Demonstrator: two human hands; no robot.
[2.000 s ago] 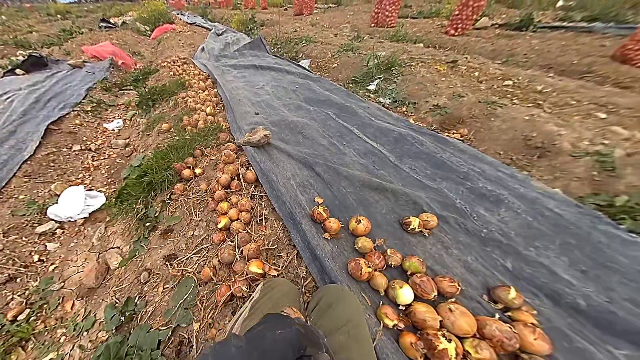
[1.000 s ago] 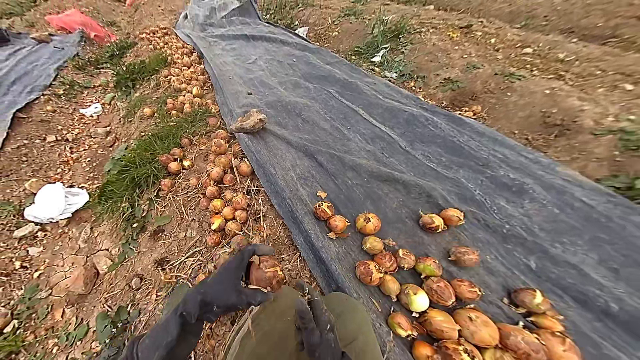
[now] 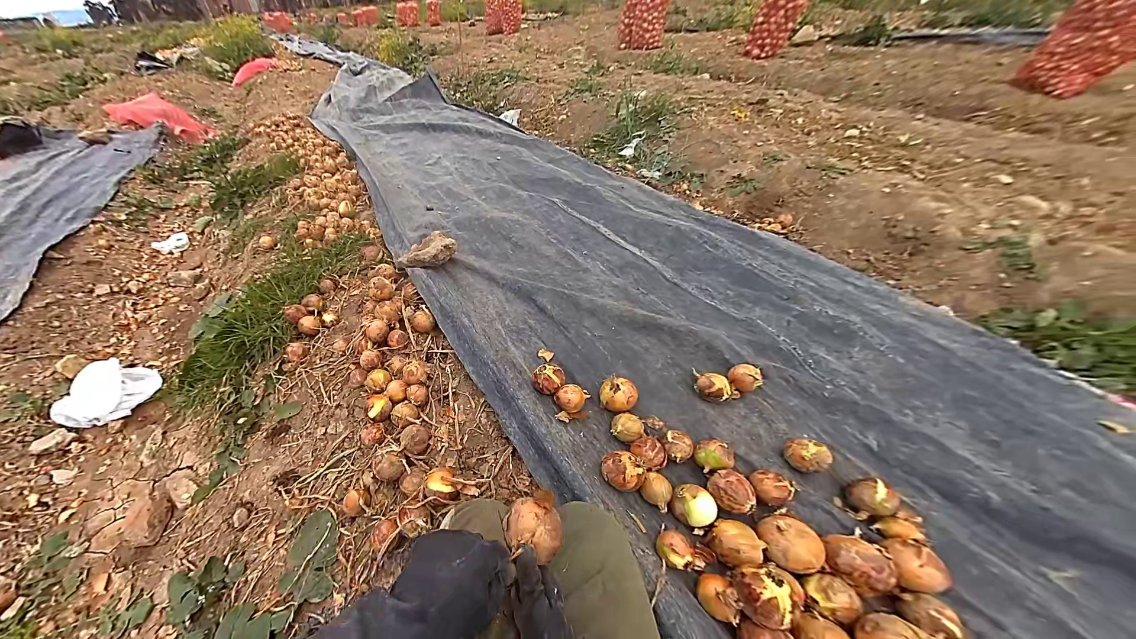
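Note:
Low in the head view, my left hand (image 3: 454, 572) in a black glove comes in from the lower left. My right hand (image 3: 538, 596), also gloved in black, is beside it in front of my knees. Both gloves meet at the lower side of a brown onion (image 3: 533, 527) held between them; their grip is partly hidden. On the dark fabric sheet (image 3: 639, 266) at right lie loose onions, with a large brown one (image 3: 790, 543) among them. Left of the sheet, more onions (image 3: 414, 439) lie along the soil.
A stone (image 3: 429, 250) rests on the sheet's left edge. A white cloth or bag (image 3: 106, 392) lies on the soil at left, near a grass clump (image 3: 248, 328). Red mesh sacks (image 3: 643, 22) stand farther back. Another dark sheet (image 3: 62, 200) and a red bag (image 3: 155, 114) lie upper left.
Both hands have come into view since the first frame. The onion in my left hand one second ago is now in front of my knees, where both gloves meet. The view has tilted up.

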